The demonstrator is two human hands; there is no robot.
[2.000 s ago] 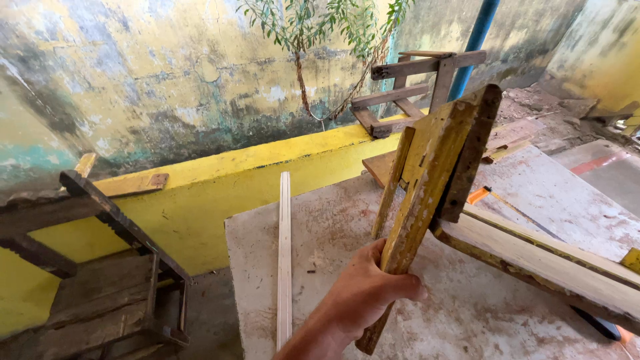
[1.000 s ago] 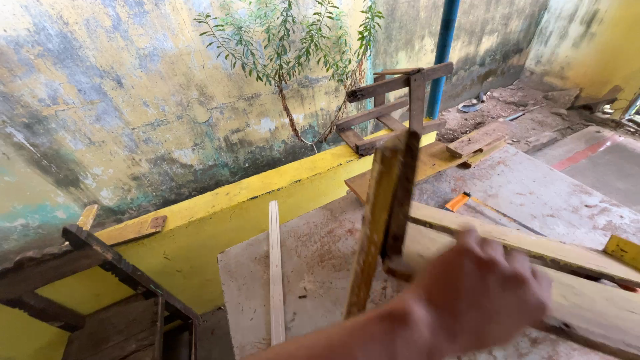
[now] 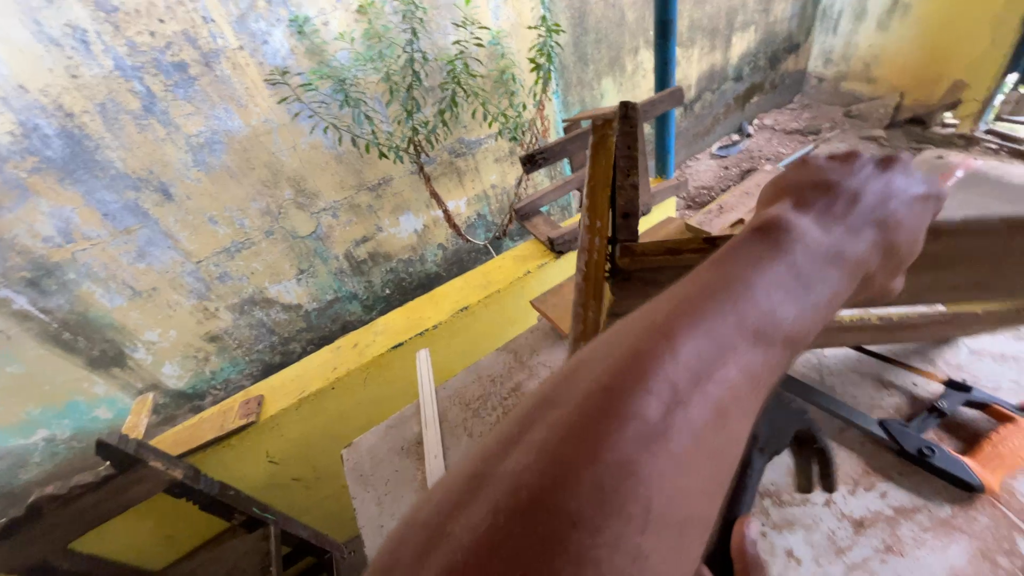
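Observation:
My left hand (image 3: 856,212), blurred, grips the upper edge of a wooden board (image 3: 960,256) that belongs to a worn wooden frame; its forearm crosses the view and hides part of the frame. An upright yellow-painted leg (image 3: 594,232) stands at the frame's left end beside a dark wooden piece (image 3: 627,172). At the bottom edge, only some fingers of my right hand (image 3: 746,548) show, around the handle of a black claw hammer (image 3: 772,440) below the forearm. To the right, a hacksaw (image 3: 932,448) with an orange handle lies on the dusty table (image 3: 880,520).
A thin wooden strip (image 3: 430,416) lies at the table's left. Behind are a low yellow ledge (image 3: 360,356), a broken wooden chair frame (image 3: 560,192), a blue pole (image 3: 665,88) and a leafy plant (image 3: 416,88). A dark wooden chair (image 3: 216,488) stands lower left.
My left hand has gone from the upright leg to the board farther right. The frame has tilted. The claw hammer and my right hand's fingers have come into view.

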